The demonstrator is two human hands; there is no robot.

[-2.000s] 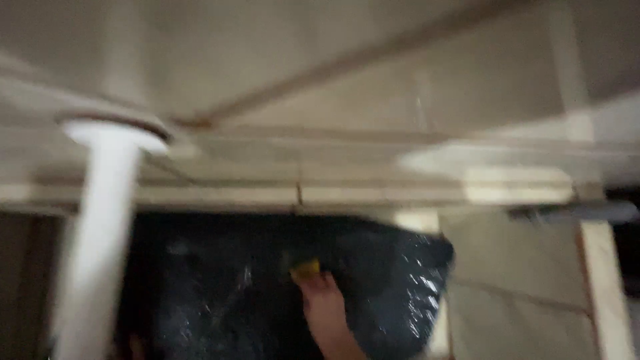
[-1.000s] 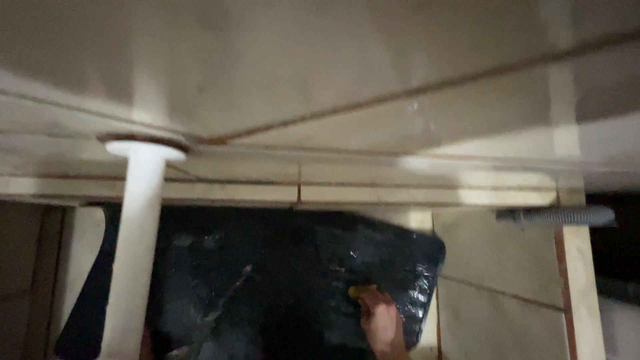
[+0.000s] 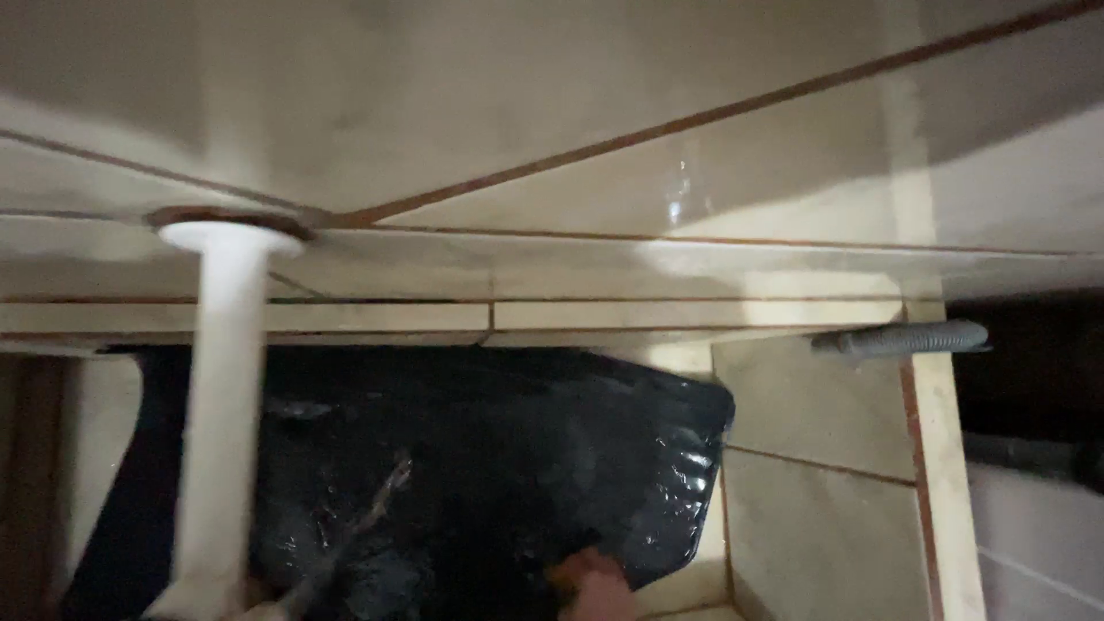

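At the lower middle of the head view, blurred, my right hand (image 3: 597, 588) is closed on a small yellow object (image 3: 565, 573), perhaps a sponge, against a dark, shiny mat or sheet (image 3: 483, 466). Glossy streaks and ripples show on the dark surface, mostly near its right edge. Only a small, blurred part of my left hand (image 3: 252, 593) shows at the bottom edge, beside the white pipe (image 3: 226, 388); its fingers and whatever it may hold are hidden. A thin pale streak or strip (image 3: 379, 500) runs diagonally over the dark surface.
Beige tiles (image 3: 561, 103) with brown joints fill the upper view, with a narrow tiled ledge (image 3: 604, 313) below them. The white pipe rises to a round flange at left. A grey corrugated hose (image 3: 914, 337) lies across the tiled edge at right, beside a dark gap.
My right hand with the yellow object has moved from the middle of the dark surface towards its right side, then lower, nearer the bottom edge of the view.
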